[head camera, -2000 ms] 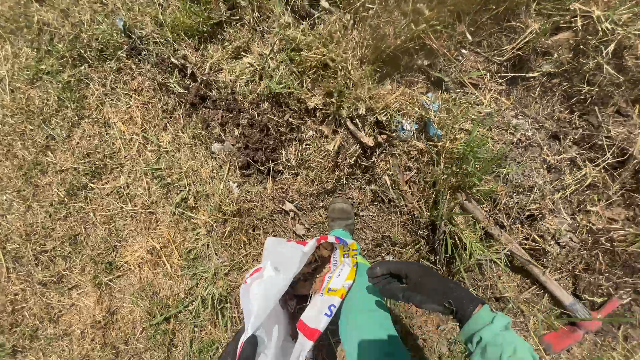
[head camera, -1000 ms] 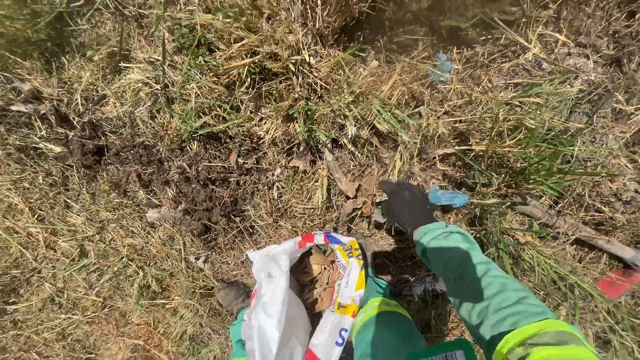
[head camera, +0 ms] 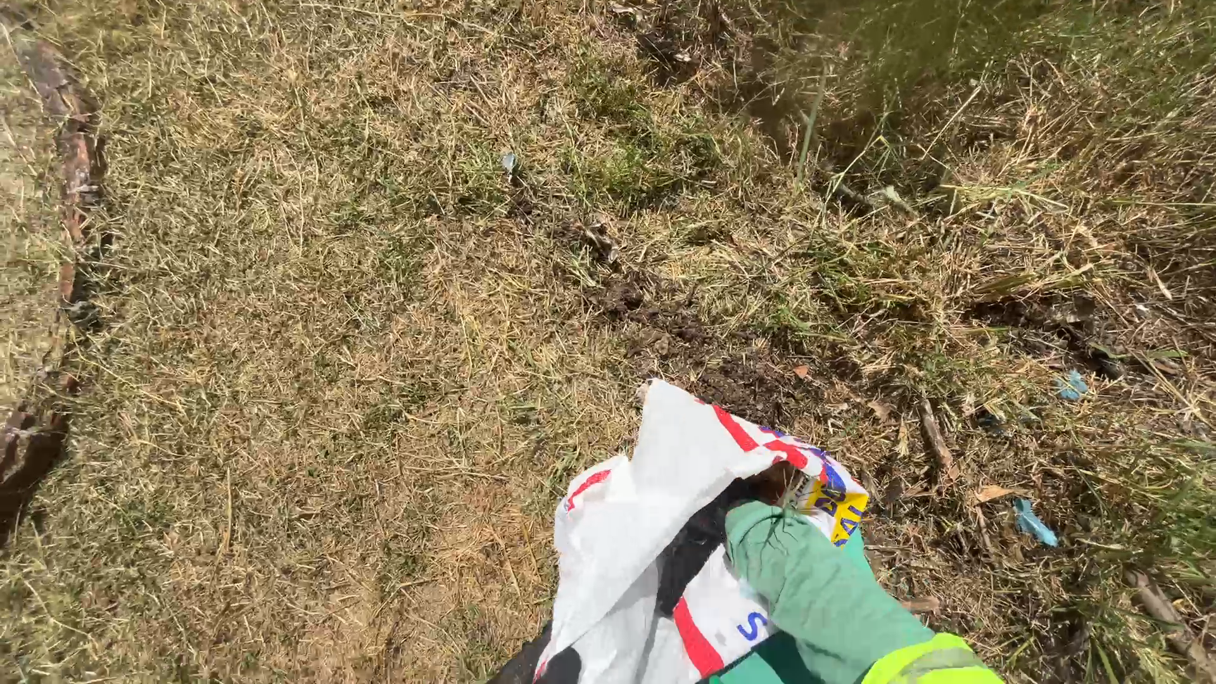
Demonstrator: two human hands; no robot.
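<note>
A white plastic sack (head camera: pixel 627 532) with red, blue and yellow print stands at the lower middle, its mouth open upward. My left hand (head camera: pixel 562 667), in a black glove, grips the sack's lower left side; only a small part of it shows at the bottom edge. My right arm, in a green sleeve with a bright yellow band, reaches into the sack's mouth. The right glove is inside, mostly hidden by the rim and shadow, so its fingers and anything in them cannot be made out. Some brown material shows just inside the rim.
Dry cut grass (head camera: pixel 332 332) surrounds the sack, with dark loose soil (head camera: pixel 731 370) beyond it. Blue scraps (head camera: pixel 1034 522) and a short stick (head camera: pixel 936 437) lie to the right. A long rough piece of wood or bark (head camera: pixel 76 180) runs along the left edge.
My right hand has moved from the ground beside the stick and blue scrap into the sack. The view has shifted left.
</note>
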